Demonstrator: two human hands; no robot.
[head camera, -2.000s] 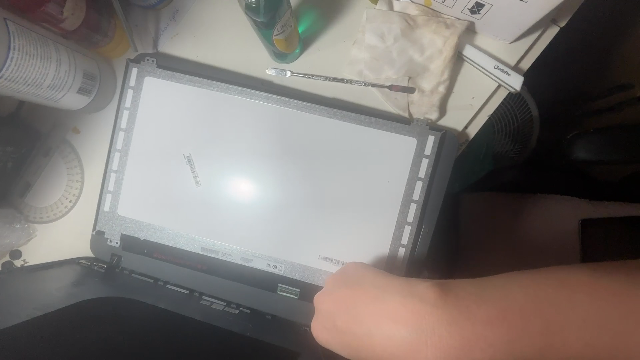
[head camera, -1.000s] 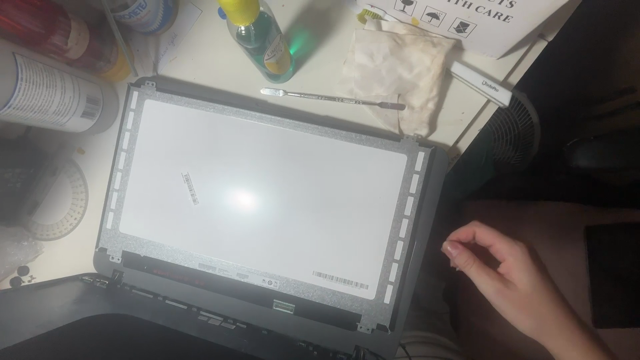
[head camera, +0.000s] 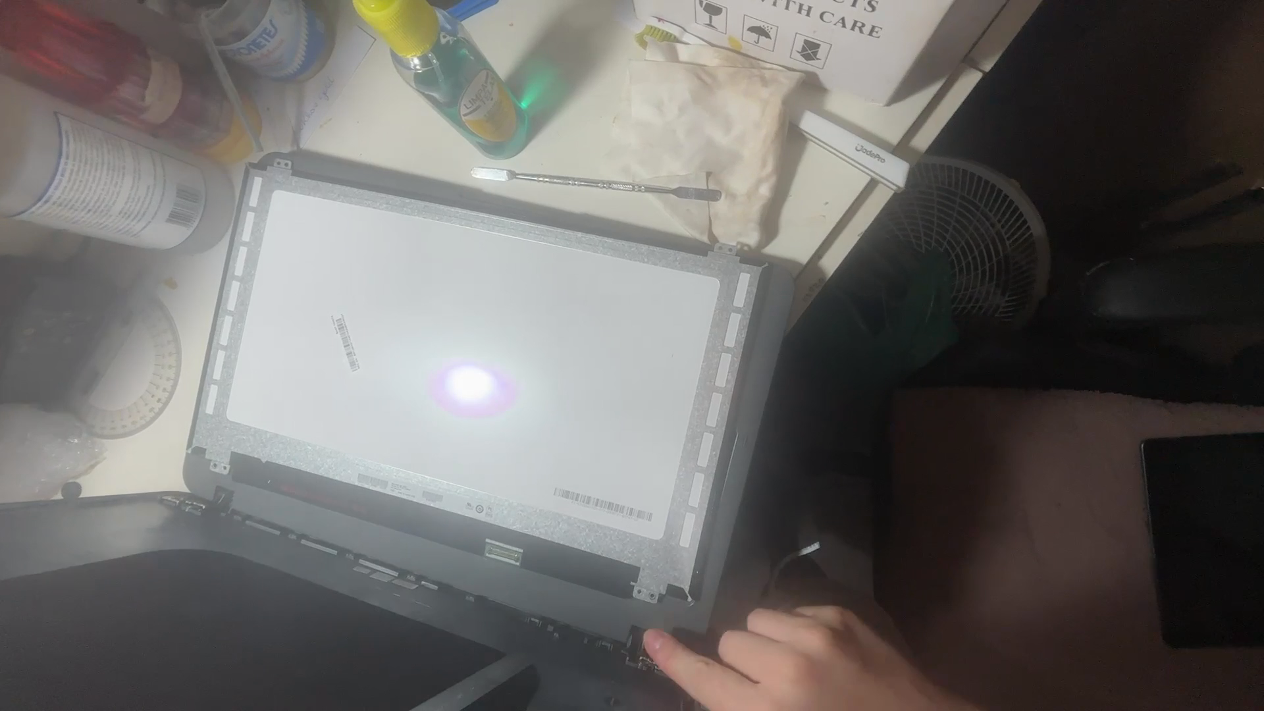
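Note:
My right hand is at the lower right with its index finger extended onto the right hinge area of an opened laptop. The other fingers are bent, and no object shows in the hand; its palm is hidden. Left of and above the fingertip, an LCD panel lies with its pale back facing up on the dark laptop lid. A small connector shows at the panel's lower edge. Below the hinges extends the dark laptop base or its bezel, partly cut off. My left hand is not in view.
A double-ended metal spudger lies above the panel, beside a stained cloth. Behind stand a green bottle with a yellow cap, other bottles and a white carton. A protractor is at left, a fan beyond the table's right edge.
My right hand was over the panel's lower right edge two seconds ago, then away to the right of the laptop. Now it is back at the laptop, its index finger at the right hinge.

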